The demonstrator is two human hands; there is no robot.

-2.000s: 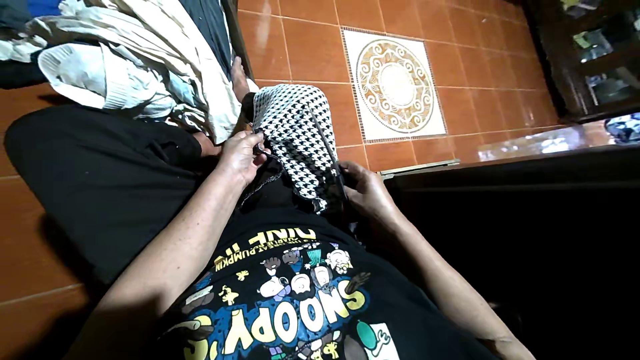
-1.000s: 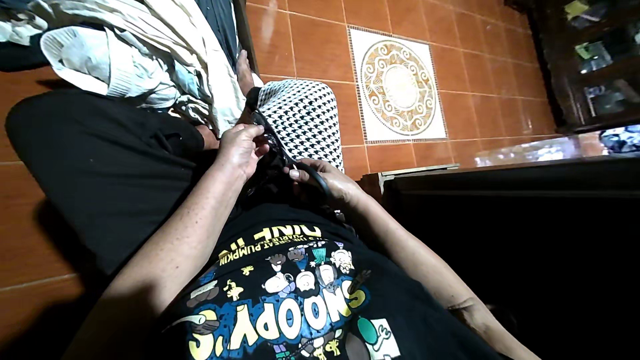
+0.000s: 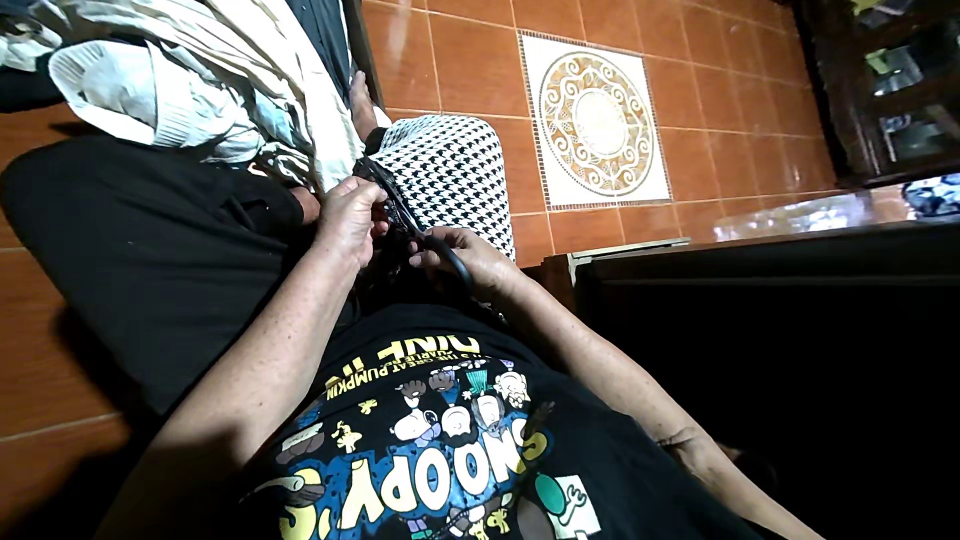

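Note:
My right hand [image 3: 469, 262] grips the black handle of a pair of scissors [image 3: 450, 262], whose blades point up and left toward my other hand. Between finger and thumb, my left hand [image 3: 352, 217] pinches dark, lacy-looking fabric [image 3: 382, 195] close to the blades. A black-and-white houndstooth cloth [image 3: 450, 169] lies over my knee, just beyond both hands. Whether the dark fabric is joined to the houndstooth cloth, I cannot tell. The blade tips are partly lost against the dark material.
Heaped white and cream garments [image 3: 187, 97] lie at the upper left, beside my black-trousered leg [image 3: 150, 247]. A dark furniture edge [image 3: 750, 255] runs along the right. Orange floor tiles [image 3: 472, 60] surround a patterned white tile [image 3: 600, 124]. A dark cabinet [image 3: 855, 97] stands at the upper right.
Two seconds ago the scissors pointed up over the houndstooth cloth; now they slant left, beside my left hand. My right hand has moved left, toward my left hand.

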